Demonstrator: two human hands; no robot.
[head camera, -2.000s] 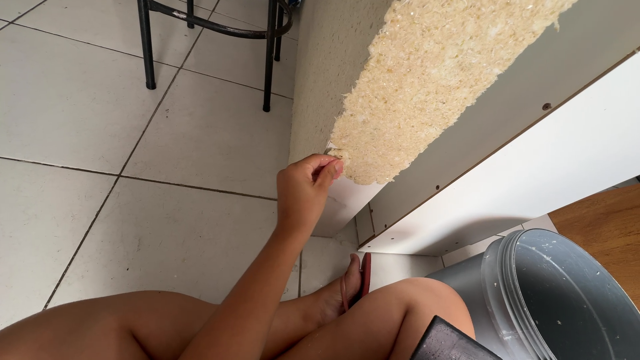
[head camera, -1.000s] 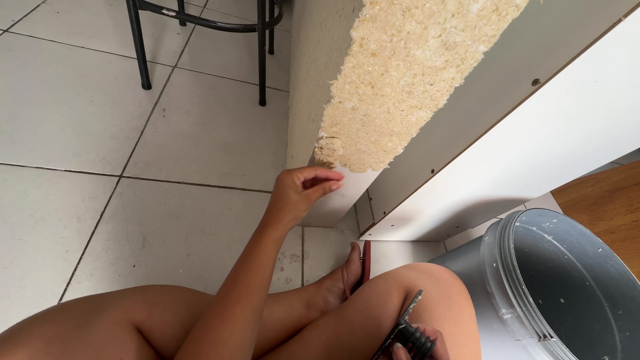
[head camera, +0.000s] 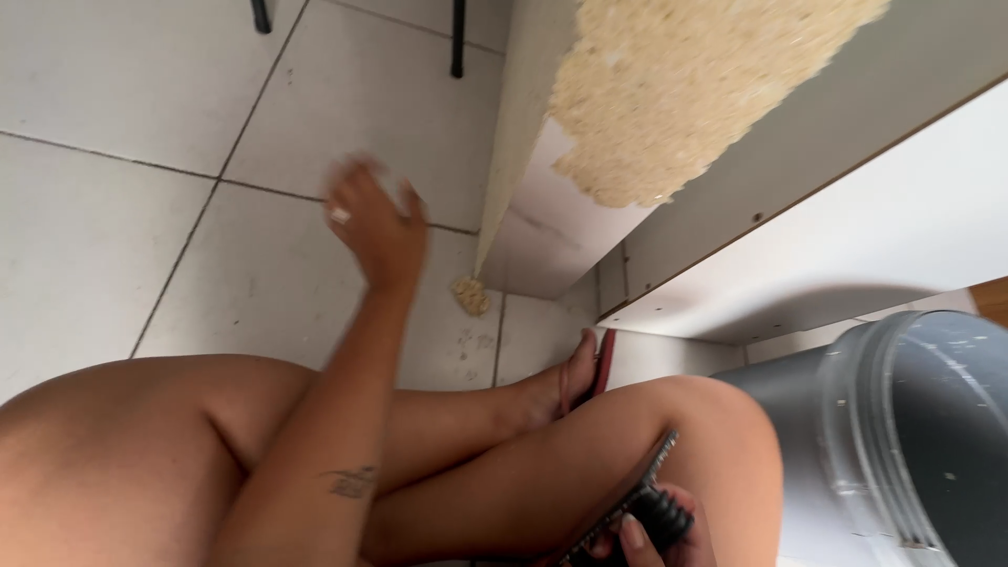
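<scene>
Blurred by motion, my left hand is over the tiled floor, fingers apart and holding nothing visible. My right hand, at the bottom beside my knee, is closed on a tool with a ribbed black handle and a thin dark blade whose edge bears pale residue. A rough, flaky beige coating covers the upper part of the narrow wall end. Its lower part shows a smooth whitish surface. On the floor at the wall's foot lies a small clump of the beige material.
A large grey bucket with specks on it stands at the right, beside my knee. White panels run along the right side. Black stool legs stand at the top on the tiles. My sandalled foot is near the wall's base.
My left hand has left the coating's lower edge and moved left over the floor. The beige clump now shows on the tiles. My right hand with the tool was visible one second ago too.
</scene>
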